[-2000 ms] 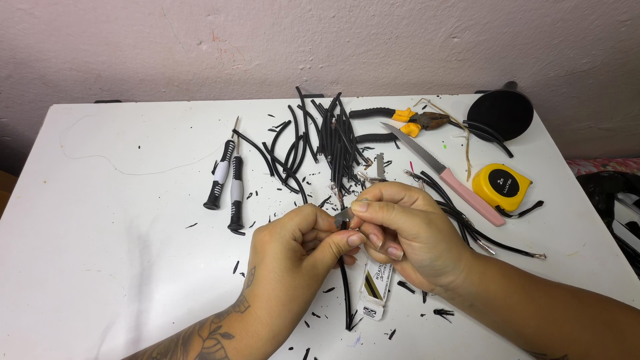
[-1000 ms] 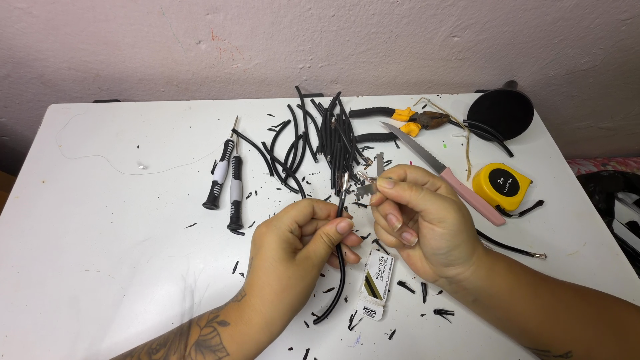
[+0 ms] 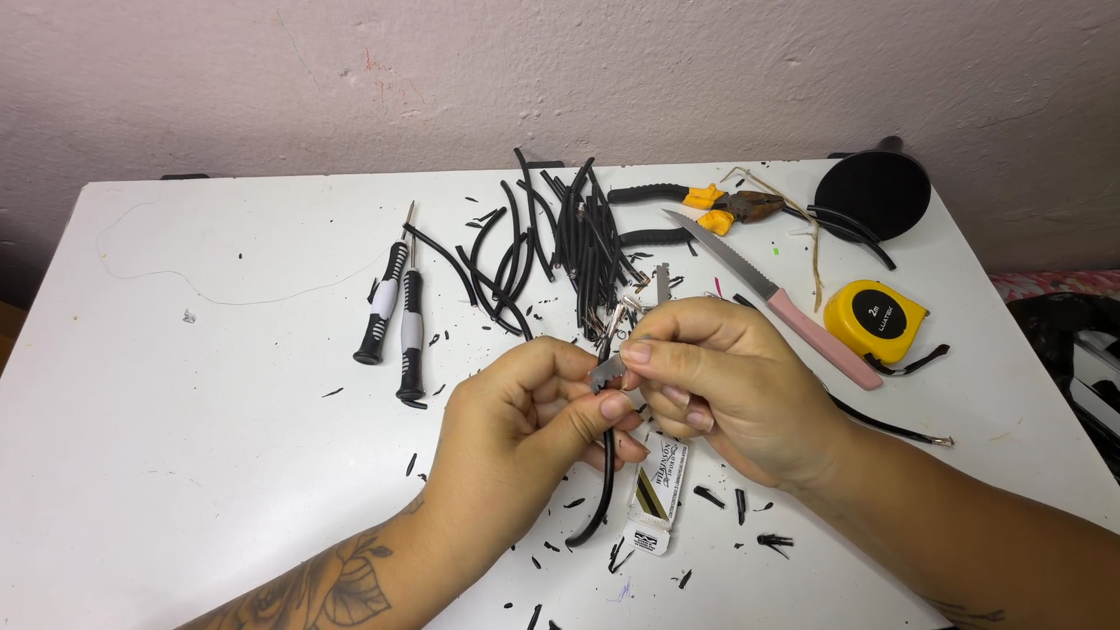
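My left hand [image 3: 534, 420] grips a short black insulated cable [image 3: 606, 490] between thumb and fingers, its lower end curving down toward the table. Bare copper strands [image 3: 617, 319] show near its upper end. My right hand [image 3: 717, 385] pinches a metal razor blade [image 3: 605, 374], whose notched end lies against the cable just above my left thumb. Another razor blade piece [image 3: 662, 284] lies behind my right hand. Below the hands is a Wilkinson Sword blade packet [image 3: 658, 486]. Beyond them is a pile of black cable pieces [image 3: 577, 236].
Two screwdrivers [image 3: 382, 302] lie left of the pile. Combination pliers [image 3: 726, 206], a pink-handled serrated knife [image 3: 822, 337], a yellow tape measure [image 3: 875, 319] and a black funnel [image 3: 873, 194] are at the right. Black insulation scraps [image 3: 709, 497] litter the white table [image 3: 219, 437].
The blade, held apart from the cable one second ago, is now against it. My right hand has moved left toward my left hand.
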